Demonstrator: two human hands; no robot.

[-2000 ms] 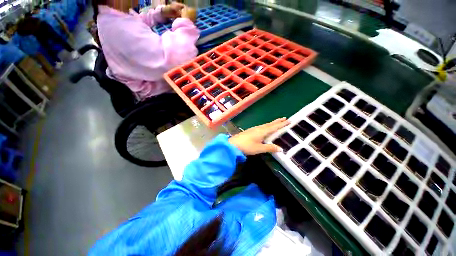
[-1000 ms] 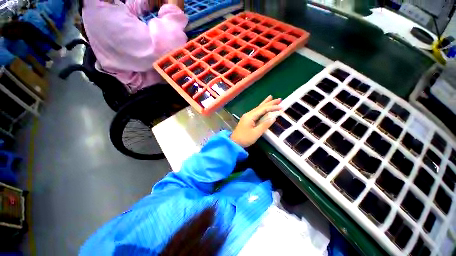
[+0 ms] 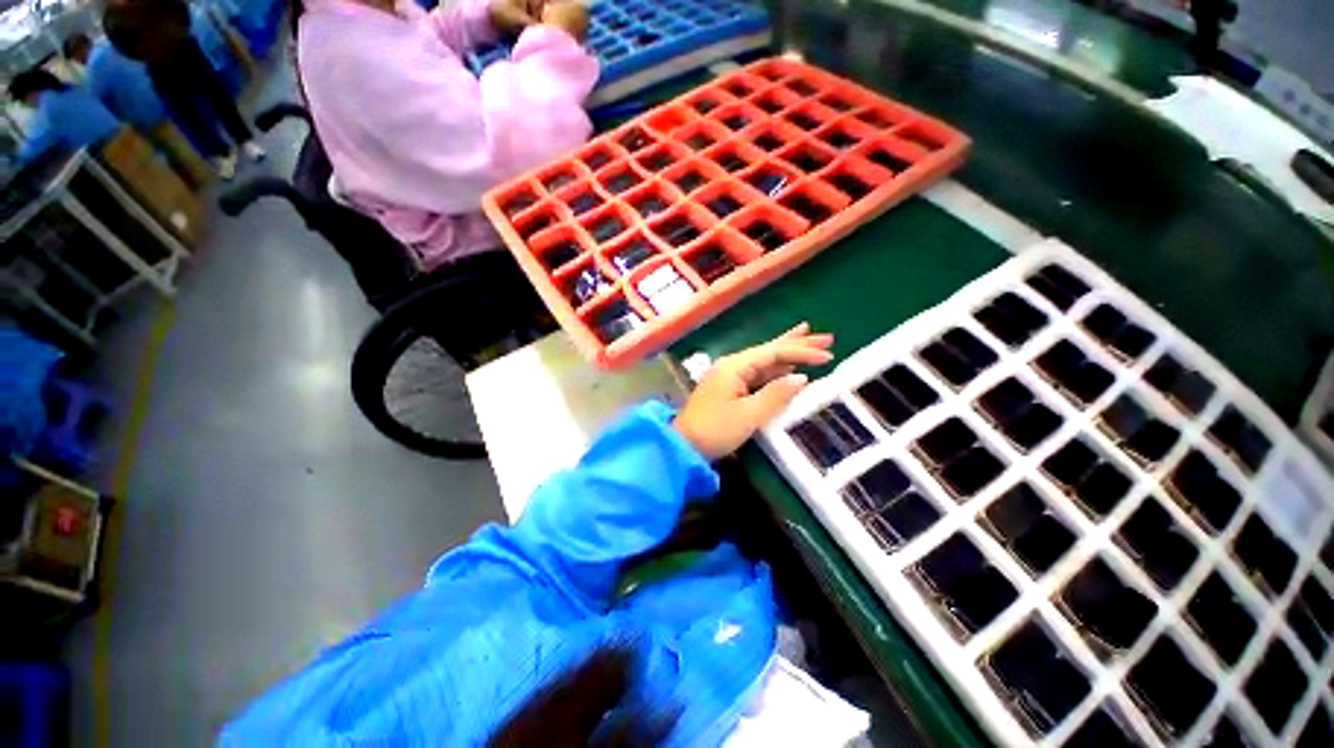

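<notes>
A white foam tray (image 3: 841,504) with a grid of pockets holding dark glossy units lies on the dark green bench at the right. My left hand (image 3: 746,392) is at the tray's near left corner, fingers apart and holding nothing. I cannot tell if its fingertips touch the rim. A red-orange tray (image 3: 775,260) of the same grid lies further left on the bench; two of its front pockets show white and shiny parts. My right hand is not in view.
A person in pink (image 3: 424,124) sits in a wheelchair (image 3: 424,373) at the left, hands by a blue tray (image 3: 673,56). A pale board (image 3: 534,417) lies between the wheelchair and my sleeve. A white object (image 3: 1244,132) is at the far right.
My left hand lay flatter over the white tray's corner two seconds ago; its fingers are now lifted and more curved. The camera view has shifted. The trays keep their places on the bench.
</notes>
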